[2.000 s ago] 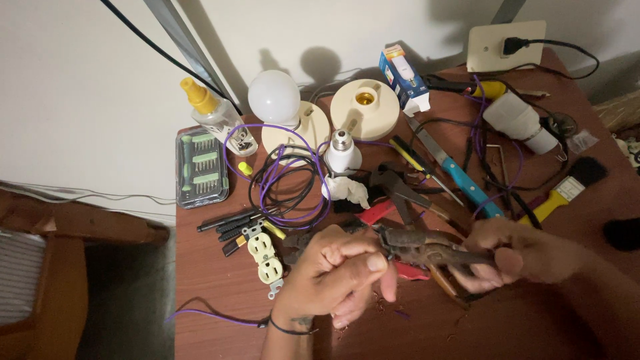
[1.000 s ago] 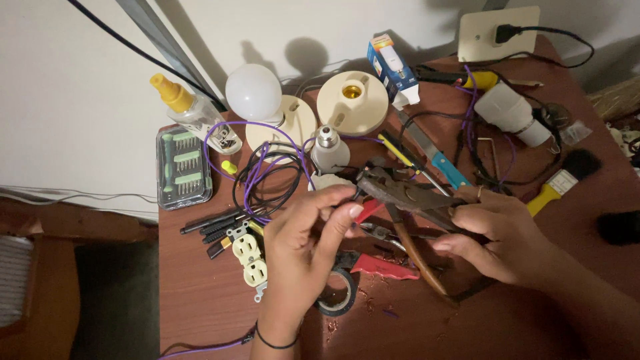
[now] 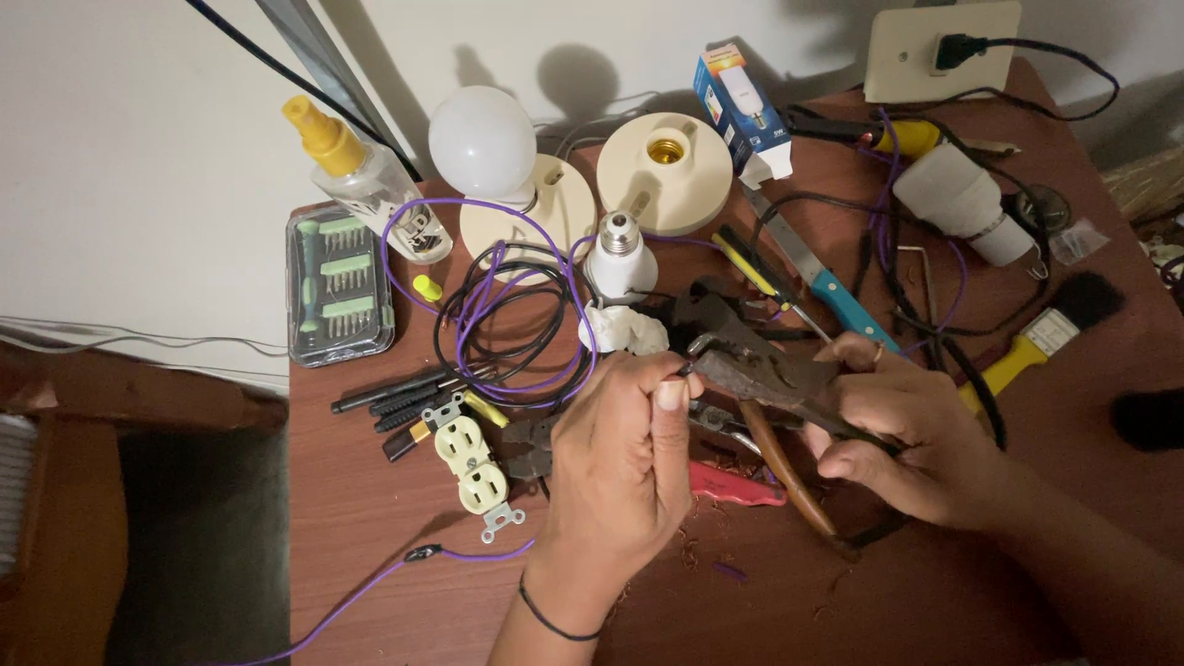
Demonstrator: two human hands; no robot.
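Observation:
My left hand (image 3: 638, 435) pinches a small dark piece between thumb and forefinger, near the middle of the view; what the piece is cannot be made out. My right hand (image 3: 902, 430) grips an old, dark metal plier-like tool (image 3: 768, 375), whose jaws point left and reach close to my left fingertips. Under the hands lie a red-handled tool (image 3: 735, 483), a brown wooden-looking handle (image 3: 786, 481) and other dark tools. Left of my left hand is a cream duplex receptacle (image 3: 472, 467). A crumpled white piece (image 3: 624, 328) and coiled black and purple wires (image 3: 513, 324) lie beyond it.
Toward the wall stand a spray bottle (image 3: 370, 185), round bulb (image 3: 483, 143), lamp holder (image 3: 664, 176), LED bulb (image 3: 622, 264) and bulb box (image 3: 745, 111). A bit set (image 3: 340, 287) lies left. A blue-handled knife (image 3: 851, 305), another bulb (image 3: 962, 199) and a paintbrush (image 3: 1041, 342) lie right.
The tool in my right hand has come round so that its jaws lie near my left fingertips. A black tape roll seen one second ago is now hidden behind my left hand.

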